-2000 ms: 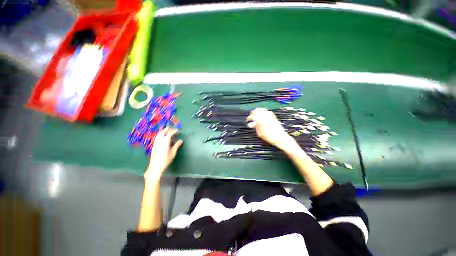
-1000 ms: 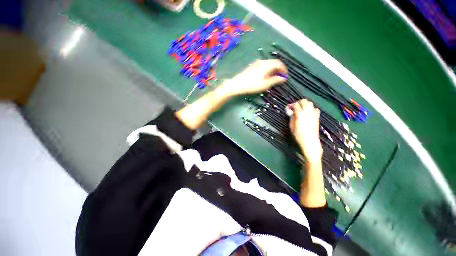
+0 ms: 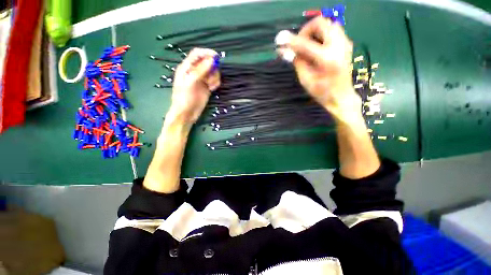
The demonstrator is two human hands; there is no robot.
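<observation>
Black cables (image 3: pixel 269 96) lie in a large pile at the centre, with pale tips at the right. My left hand (image 3: pixel 196 78) is over the pile's left end, fingers closed on a red-and-blue end piece of which a blue bit (image 3: pixel 216 61) shows. My right hand (image 3: pixel 323 59) is over the pile's upper right, its fingers bent, with white covers on the fingertips; whether it holds a cable is blurred. A loose heap of red-and-blue end pieces (image 3: pixel 104 107) lies at the left. Finished cables (image 3: pixel 231 33) lie at the far edge, their red-and-blue ends (image 3: pixel 332 14) beyond my right hand.
A tape roll (image 3: pixel 72 64) lies left of the heap, near a red bin (image 3: pixel 24 59) and a yellow-green roll (image 3: pixel 58 21). A lone black strip (image 3: pixel 413 80) crosses the bench at the right. Small dark bits are scattered beyond it. A white strip (image 3: pixel 161 12) edges the far side.
The view has turned and moved closer. My hands have moved apart; the left is now at the pile's left end and the right near the finished cables' ends.
</observation>
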